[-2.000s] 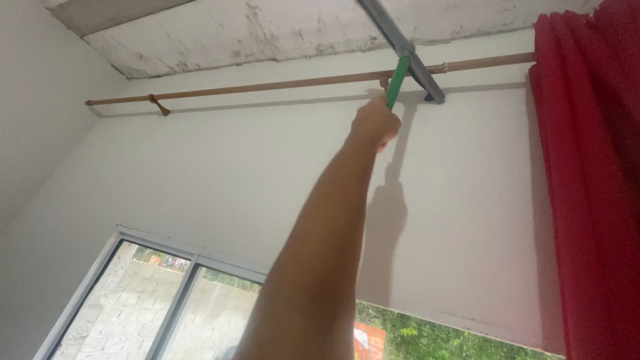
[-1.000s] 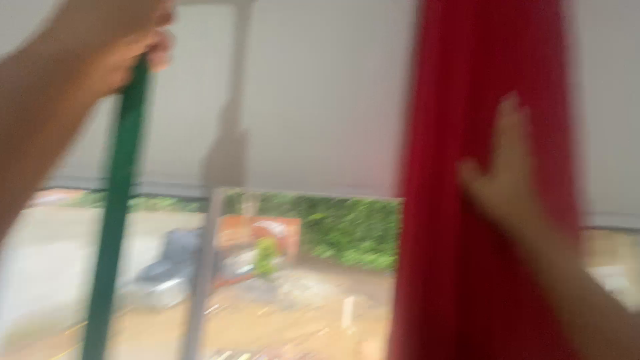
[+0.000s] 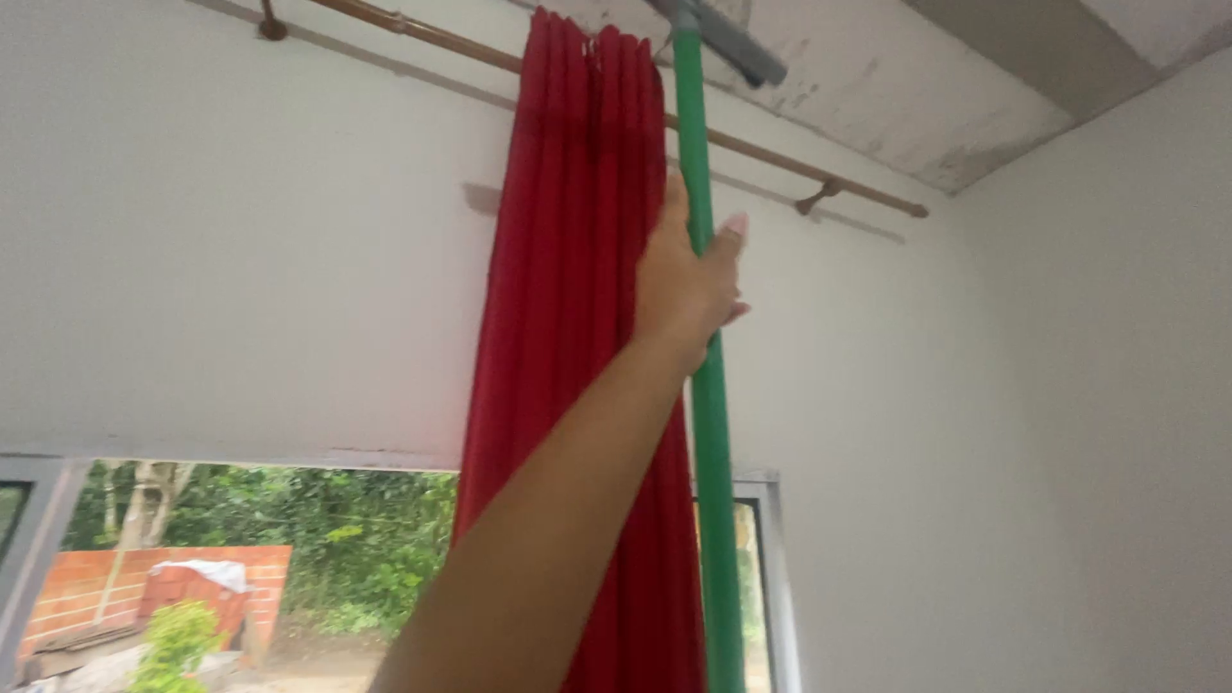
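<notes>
My left hand [image 3: 688,274] is raised around the green pole [image 3: 714,423] of a squeegee, with one finger extended up along it. The grey squeegee head [image 3: 736,43] is at the top of the view, close to the ceiling; whether it touches is unclear. Just left of the pole, a gathered red curtain [image 3: 553,289] hangs from a brown curtain rod [image 3: 770,157]. My left forearm crosses in front of the curtain. My right hand is out of view.
A rod bracket [image 3: 818,197] is fixed to the white wall [image 3: 943,433] on the right, another bracket [image 3: 272,24] at upper left. Below are a window frame [image 3: 775,577] and an opening onto trees [image 3: 356,539] and a brick wall [image 3: 192,568]. The ceiling [image 3: 895,106] is stained.
The view has swung up and right from the window. My right hand, at the curtain one second ago, has left the view. The squeegee pole now stands beside the curtain's right edge.
</notes>
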